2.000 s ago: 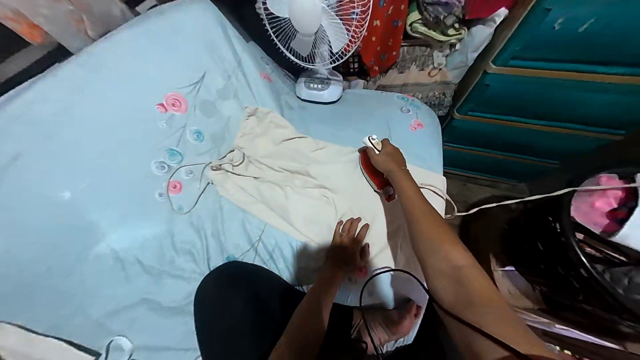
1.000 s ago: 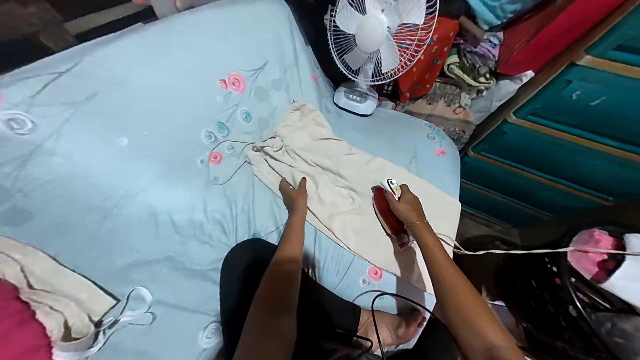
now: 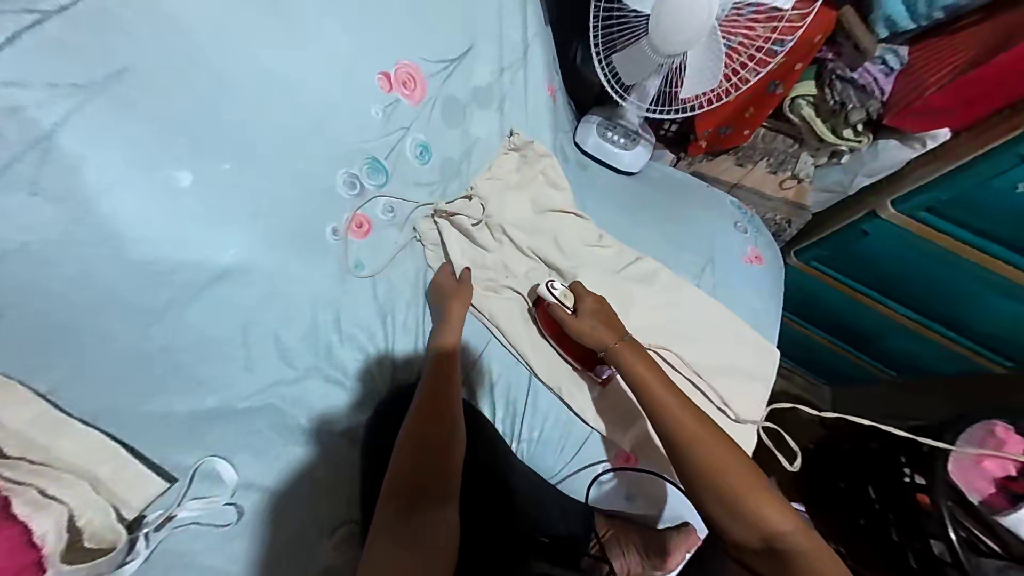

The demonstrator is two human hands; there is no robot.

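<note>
Cream drawstring trousers (image 3: 632,280) lie flat on a pale blue floral bedsheet (image 3: 200,264). My right hand (image 3: 590,318) is closed around the white handle of a red clothes iron (image 3: 564,340), which rests on the cloth near its lower edge. My left hand (image 3: 450,298) pinches the edge of the trousers by the gathered waist, left of the iron. A thin drawstring (image 3: 376,274) loops out from the waist over the sheet. The iron's soleplate is hidden beneath its body.
A white table fan (image 3: 616,140) stands at the bed's far edge. Teal drawers (image 3: 912,280) are at the right. A pale power cord (image 3: 864,424) runs off to the right. Another cream garment (image 3: 72,448) with white ties lies at lower left. My bare foot (image 3: 644,544) is near the trousers.
Over the two seconds, the iron has moved from the far right part of the trousers toward the waist. My left hand has gone from the lower edge to the waist end. The view has shifted.
</note>
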